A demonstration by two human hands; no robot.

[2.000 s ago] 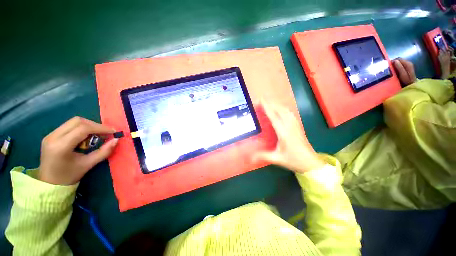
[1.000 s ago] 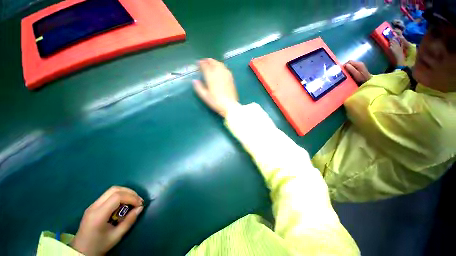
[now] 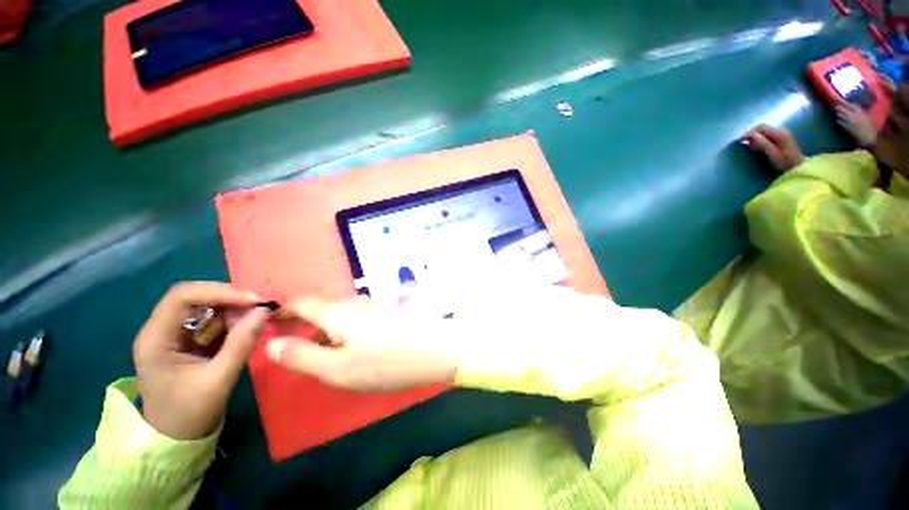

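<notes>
A tablet (image 3: pixel 449 234) with a lit white screen lies on a red-orange foam pad (image 3: pixel 289 239) in front of me. My left hand (image 3: pixel 194 359) is at the pad's left edge. It holds a dark and gold USB drive (image 3: pixel 207 327) in the curled fingers and pinches a small black plug (image 3: pixel 269 306) between thumb and fingertip. My right hand (image 3: pixel 364 344) reaches across the tablet's lower part, fingertips close to the black plug. Whether it touches the plug is unclear. My right hand and sleeve hide the tablet's lower edge.
A dark tablet (image 3: pixel 214 35) lies on another foam pad (image 3: pixel 259 85) at the upper left. Two spare plugs (image 3: pixel 25 364) lie at the far left. A small shiny scrap (image 3: pixel 565 110) lies beyond the pad. A coworker's yellow-green sleeve (image 3: pixel 817 219) and hand are at the right.
A pad with a lit tablet now lies before me, where bare bench was. My right hand has come back to my left hand, which moved up. The coworker's pad is gone from beside them.
</notes>
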